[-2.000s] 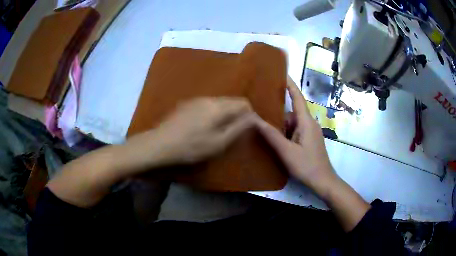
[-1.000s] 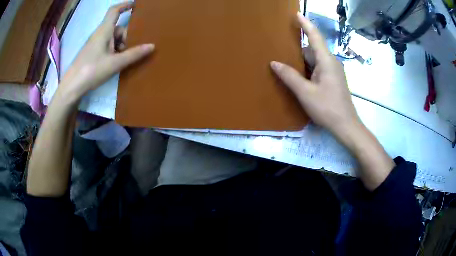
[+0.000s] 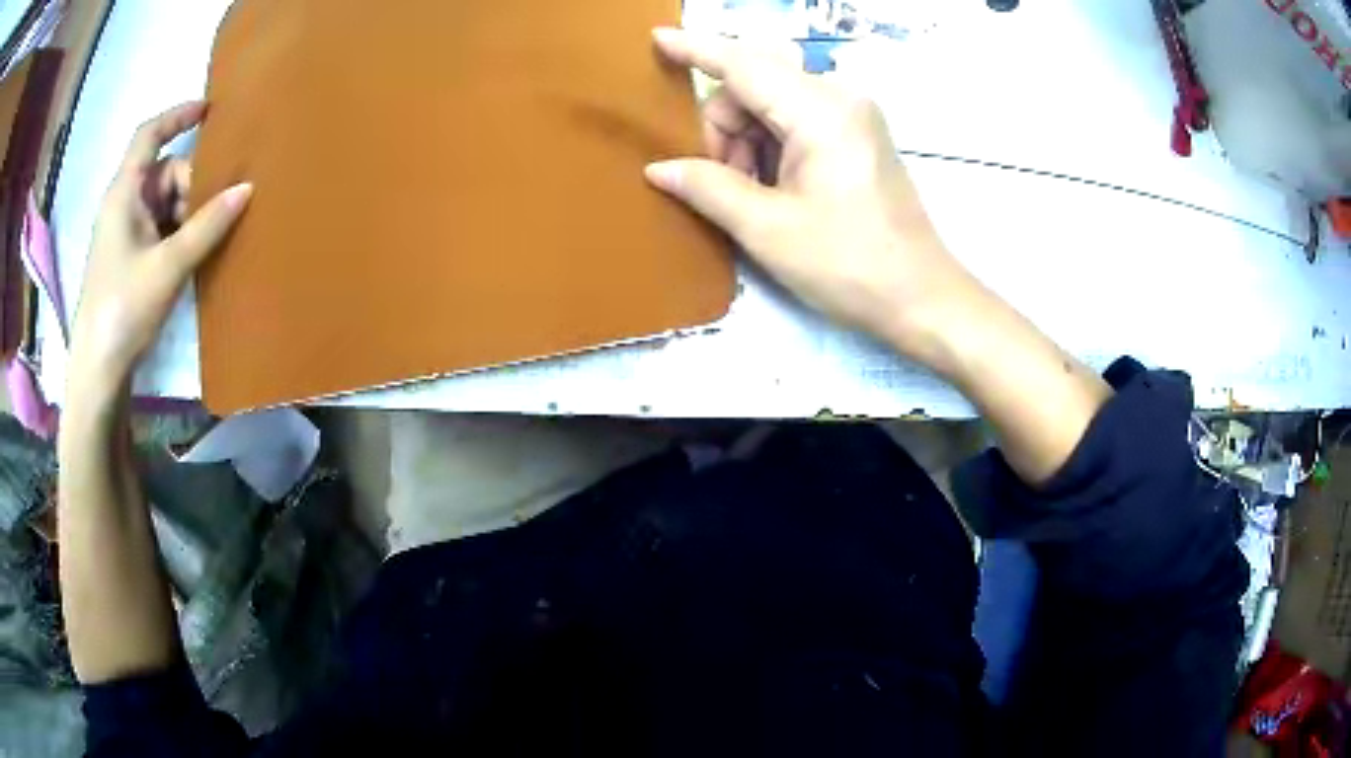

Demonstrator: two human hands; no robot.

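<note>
A tan-orange brown panel (image 3: 445, 193) lies on the table, its top cut off by the picture's upper edge. A thin white edge shows under its near side. My left hand (image 3: 141, 259) holds its left edge, thumb on top and fingers at the side. My right hand (image 3: 830, 193) holds its right edge, thumb and index finger on its top, the other fingers curled beside it. A slight crease shows near my right hand.
The white machine table (image 3: 1037, 296) has a seam line at right. A red-handled tool (image 3: 1185, 104) lies there, beside the sewing machine's white body (image 3: 1289, 119) with red lettering. Pink strips (image 3: 30, 388) hang at left by a brown stack (image 3: 30, 163). A grey-green sack (image 3: 222, 592) is below left.
Earlier my hands were over the panel, whose far right corner was folded. Now it lies flat with a hand at each side. In the view, panel and hands have shifted left; the machine head is out of view.
</note>
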